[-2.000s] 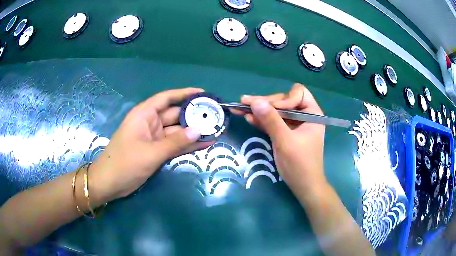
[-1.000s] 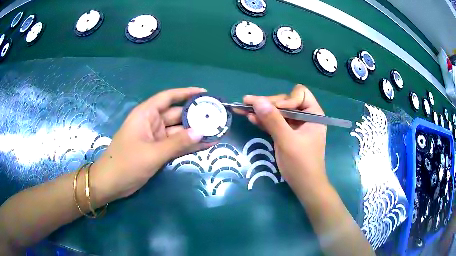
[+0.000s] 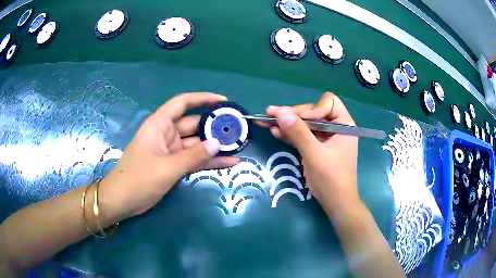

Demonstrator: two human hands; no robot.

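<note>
My left hand (image 3: 163,146) holds a round disc unit (image 3: 226,129) between fingers and thumb. The disc has a black rim, a white ring and a blue-grey centre with a small hole. My right hand (image 3: 318,141) holds slim silver tweezers (image 3: 342,128), their tip touching or very close to the disc's upper right edge. Rows of white arc-shaped pieces (image 3: 285,179) lie on the green surface just below the hands. Part of the arcs on the left is hidden behind my left hand.
A green conveyor belt (image 3: 234,38) carries spaced disc units beyond the work surface, with a pale rail behind. Dense white arcs (image 3: 410,190) lie at the right, beside a blue tray (image 3: 447,201) full of dark and white parts. Shiny clear film (image 3: 49,141) glares at the left.
The discs on the belt have moved to the right. The held disc's centre now looks blue-grey instead of white, and it appears slightly turned. Both hands have barely moved.
</note>
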